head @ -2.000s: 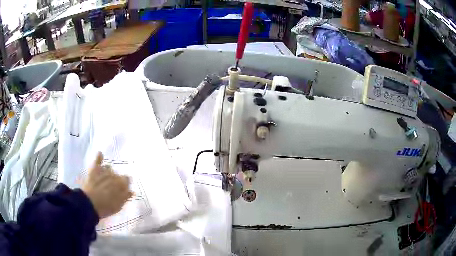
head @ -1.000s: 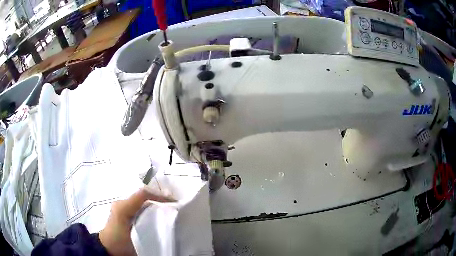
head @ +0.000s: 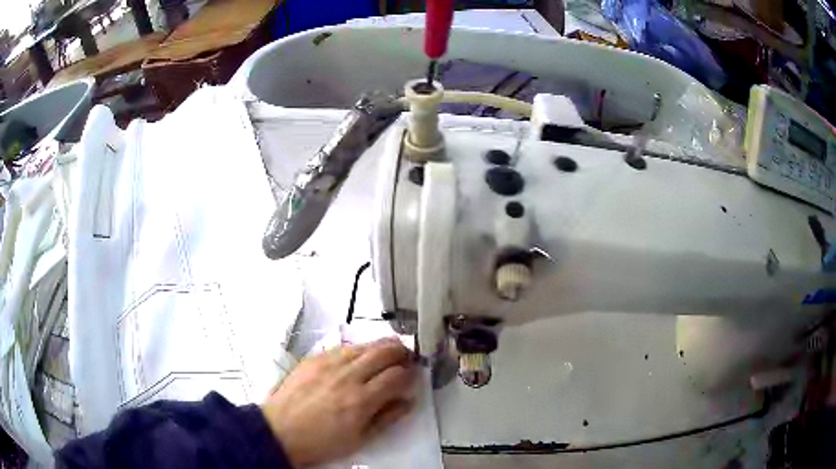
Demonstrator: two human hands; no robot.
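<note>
My left hand (head: 344, 398), bare with a dark blue sleeve, lies palm down on a white garment piece (head: 397, 451). Its fingertips are close beside the presser foot area under the head of the off-white sewing machine (head: 568, 266). The needle and presser foot are mostly hidden by the hand and the machine head. The fingers are curled a little and press on the cloth. A larger white panel (head: 197, 247) with thin dark double stitch lines spreads to the left. My right hand is out of the picture.
A wrapped grey lamp-like piece (head: 316, 188) hangs left of the head. A red-handled tool (head: 438, 27) stands upright on the machine top. A control panel (head: 796, 147) is upper right. White strips (head: 32, 229) lie far left, and a pale tub (head: 321, 69) is behind.
My left hand was raised over the panel, then gripped the cloth's folded edge. Now it lies flat beside the needle area. The camera view has also shifted.
</note>
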